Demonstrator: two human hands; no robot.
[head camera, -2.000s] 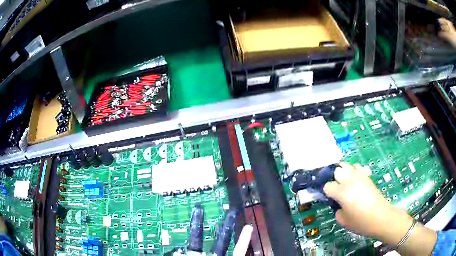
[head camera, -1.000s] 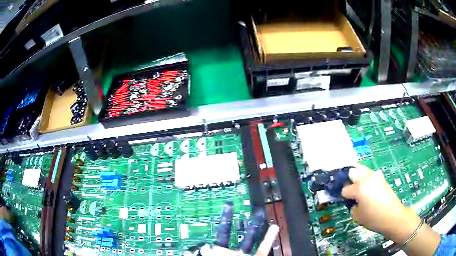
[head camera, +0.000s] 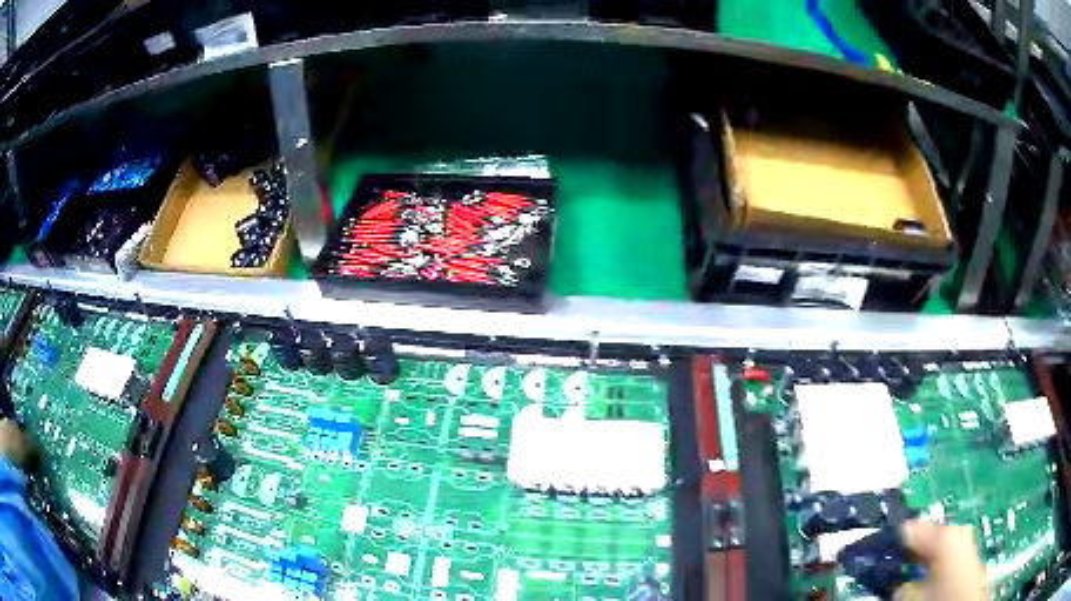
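Note:
A green circuit board (head camera: 411, 517) lies in front of me, with a white block component (head camera: 587, 454), blue components (head camera: 334, 434) and black capacitors (head camera: 335, 355) on it. A second green board (head camera: 975, 505) lies to the right, with a large white block (head camera: 848, 437). My right hand (head camera: 928, 566) is low over that board, blurred and cut by the bottom edge. Its dark-covered fingertips are beside black cylinders (head camera: 846, 510) below the white block; whether they grip anything cannot be told. My left hand is out of the picture.
Dark red-brown pallet bars (head camera: 720, 517) separate the boards. A metal shelf edge (head camera: 622, 315) runs behind them. On the shelf are a tray of red leads (head camera: 446, 241), a cardboard tray of black parts (head camera: 194, 235) and a cardboard-lined bin (head camera: 834, 176). Another person's sleeve (head camera: 29, 528) shows far left.
The view has swung right and up, so boards and shelf sit further left-to-right across it. My left hand, seen earlier with black-covered fingers, has left the picture. My right hand is lower, near the bottom edge.

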